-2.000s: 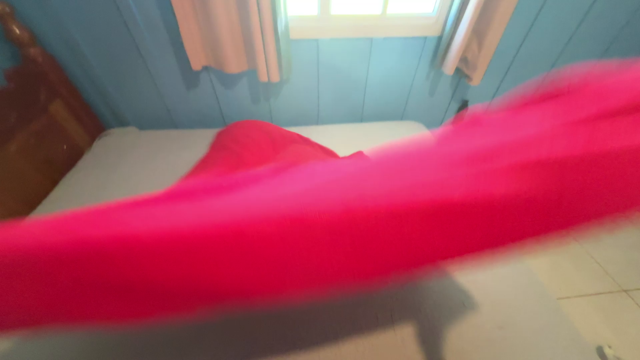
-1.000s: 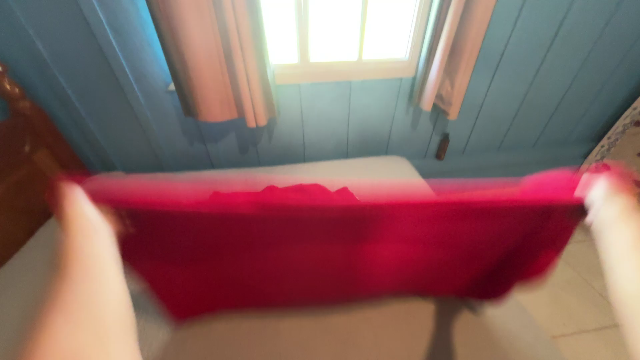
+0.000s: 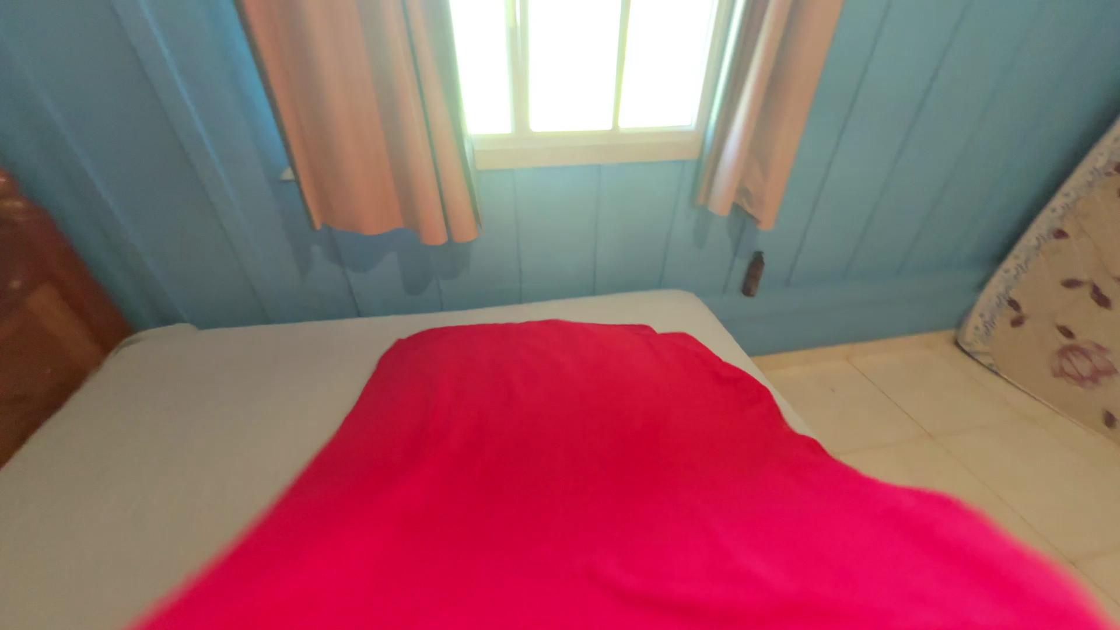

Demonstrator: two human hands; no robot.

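Note:
A red cloth lies spread over the middle and right part of a bed, its far edge a little short of the mattress's far side. Toward me it widens and blurs, running out of the bottom of the view. The mattress has a pale fitted cover, which shows on the left and along the far edge. Neither my left hand nor my right hand is in the picture, so whether they hold the cloth's near edge is hidden.
A wooden headboard rises at the left. Beyond the bed are a blue panelled wall, a window and peach curtains. Pale floor tiles lie to the right, where a floral-patterned mattress leans on the wall.
The cloth, earlier stretched in the air between my two raised hands, has come down across the bed. Both hands have left the view.

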